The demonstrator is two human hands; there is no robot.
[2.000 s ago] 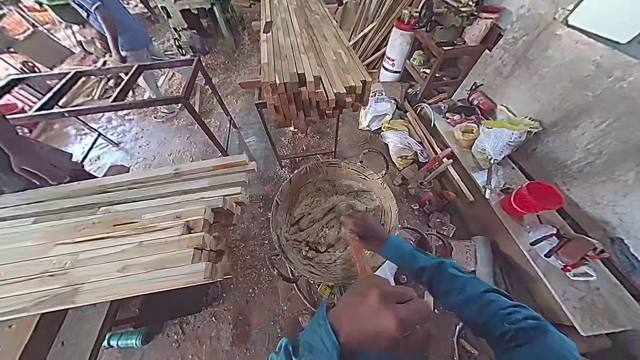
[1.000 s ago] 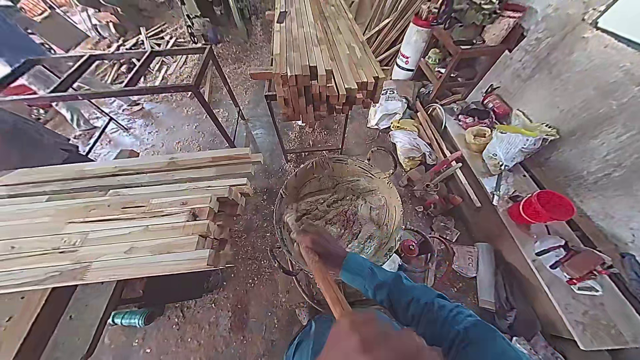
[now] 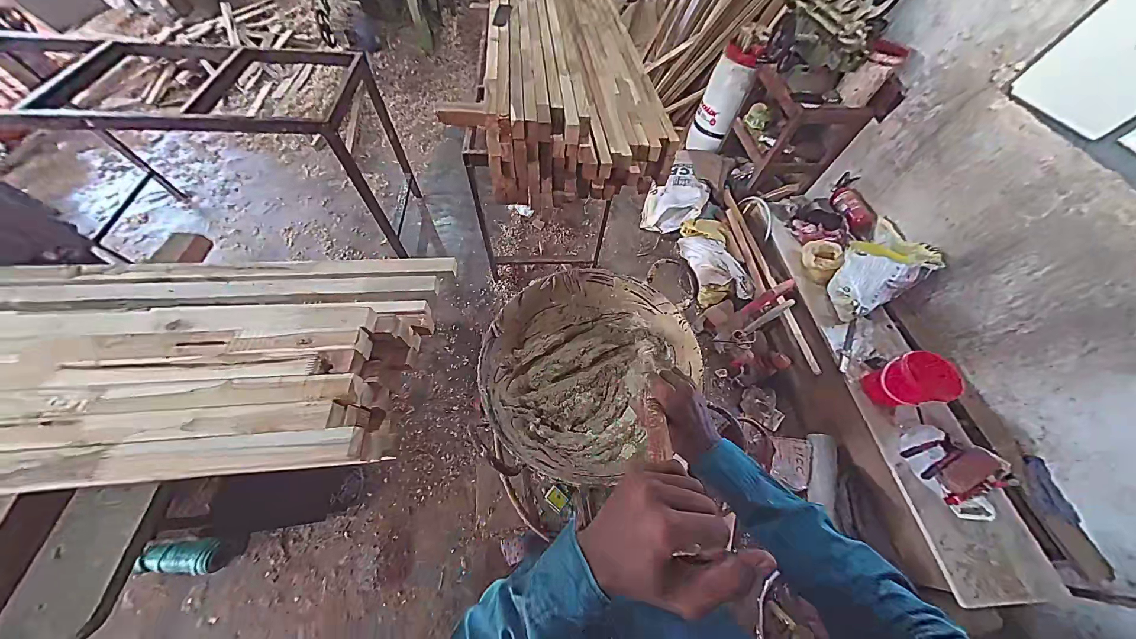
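A wide round basin (image 3: 490, 355) with a crusted rim holds a thick, grey-brown paste (image 3: 568, 382). A wooden stick (image 3: 655, 430) slants down into the paste at the basin's right side, and its lower end is coated and partly buried. My right hand (image 3: 683, 413) is closed around the stick low down, just over the basin's right inner side. Nearer to me, below the front rim, my left hand (image 3: 666, 541) grips the upper part of the same stick. Both arms wear blue sleeves. The stick's top end is hidden by my left hand.
Stacked wooden battens lie at left (image 3: 177, 390) and ahead on a metal stand (image 3: 568, 89). A metal frame (image 3: 346, 98) stands upper left. Along the right wall, a bench (image 3: 958, 541) bears a red bucket (image 3: 914, 379) and bags. A twine spool (image 3: 180, 557) lies lower left.
My right hand and the stick's lower end have moved from the basin's left front to its right side since one second ago. The person seen at upper left two seconds ago is out of view there.
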